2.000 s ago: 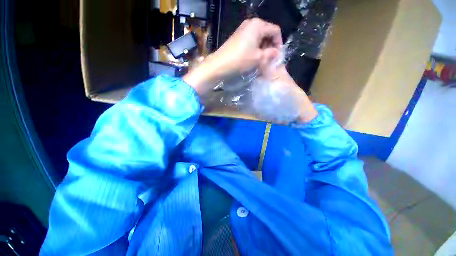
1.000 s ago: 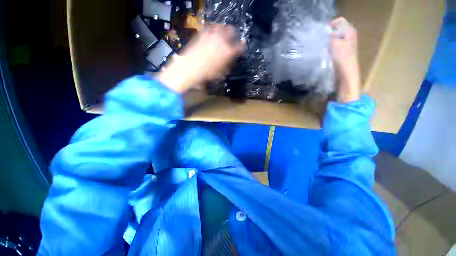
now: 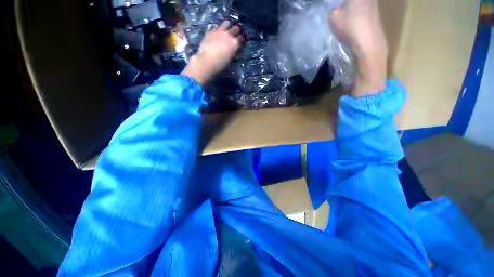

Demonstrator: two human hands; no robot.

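An open brown carton [image 3: 271, 127] lies in front of me. It holds several black parts [image 3: 129, 40] at the left and clear crumpled plastic film [image 3: 262, 81] over dark parts in the middle. My left hand [image 3: 219, 46] is inside the carton at the film, fingers curled; whether it grips the film or a part under it is unclear. My right hand [image 3: 360, 32] is blurred at the right side of the carton, at the edge of a whitish clear plastic bag [image 3: 306, 40]. Its fingertips are partly hidden by blur, and its grip cannot be told.
An orange-yellow part [image 3: 177, 41] lies among the black parts. The carton's right flap [image 3: 439, 65] is folded outward. Below the carton are a blue surface with a yellow strip [image 3: 304, 159] and a smaller cardboard piece [image 3: 287, 196]. Brown cardboard [image 3: 455, 167] lies at the right.
The view has shifted over the carton. My hands were together at some plastic, then moved apart. The whitish bag is now spread at the right, and my left hand is down at the film.
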